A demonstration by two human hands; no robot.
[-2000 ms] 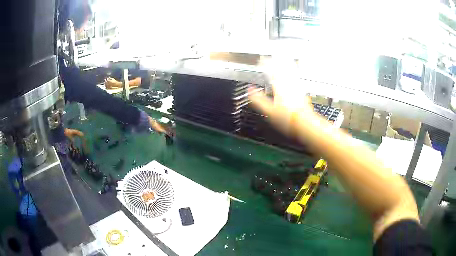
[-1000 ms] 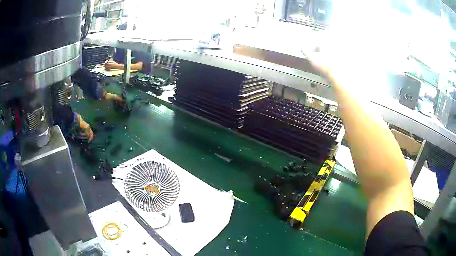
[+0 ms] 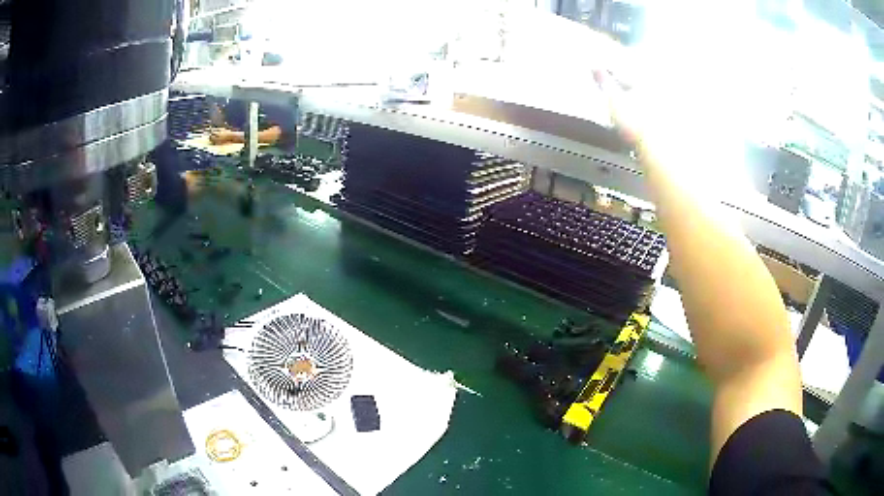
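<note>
My right arm reaches up from the lower right, in a short black sleeve. My right hand (image 3: 623, 108) is at the shelf above the belt, nearly washed out by glare. A bright white shape is beside its fingertips, but I cannot tell whether the hand holds it. My left hand is not in view. The grey metal horn (image 3: 116, 363) hangs at the left, above the pale base plate (image 3: 267, 460) with a yellow ring of bands (image 3: 223, 446) on it.
A desk fan (image 3: 300, 363) and black rectangular object (image 3: 365, 413) are on a white sheet (image 3: 412, 426). Black adapters (image 3: 533, 373) lie by the striped bar (image 3: 606, 378) on the green belt (image 3: 388, 310). Stacked trays (image 3: 412, 194) stand behind. Another person's forearm (image 3: 247, 135) shows at upper left.
My right arm swung up and right to the shelf, then stayed nearly still. The other person's hands beside the belt at left have moved away or blurred. The view has shifted slightly.
</note>
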